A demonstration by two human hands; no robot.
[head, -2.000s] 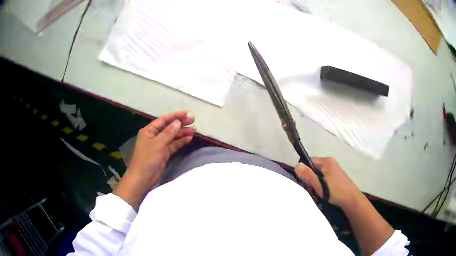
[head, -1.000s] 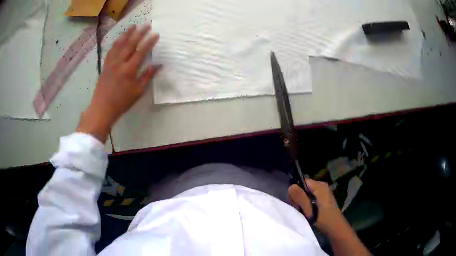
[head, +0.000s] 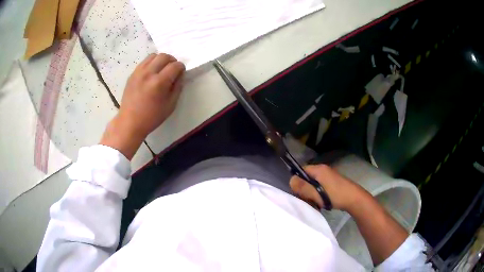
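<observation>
A white cloth panel (head: 228, 26) lies on the pale table at the top centre. My left hand (head: 151, 87) is at its lower left corner, fingers curled; the fingertips are hidden, but it appears to pinch the cloth's corner. My right hand (head: 331, 187) holds the handles of the long dark shears (head: 255, 114). The blades look closed and point up and left, with the tip just below the cloth's edge and apart from it.
A clear ruler with pink markings (head: 50, 101), tan card patterns (head: 50, 21) and another white cloth (head: 26, 143) lie at the left. A dark cord (head: 101, 77) crosses the table. A pale bin (head: 400, 194) stands below my right arm. Offcuts (head: 382, 87) litter the dark floor.
The view has turned, so the table edge now slopes and the bin shows. My left hand has moved onto the cloth's corner, fingers now curled. The dark weight has left view. The shears stay in my right hand.
</observation>
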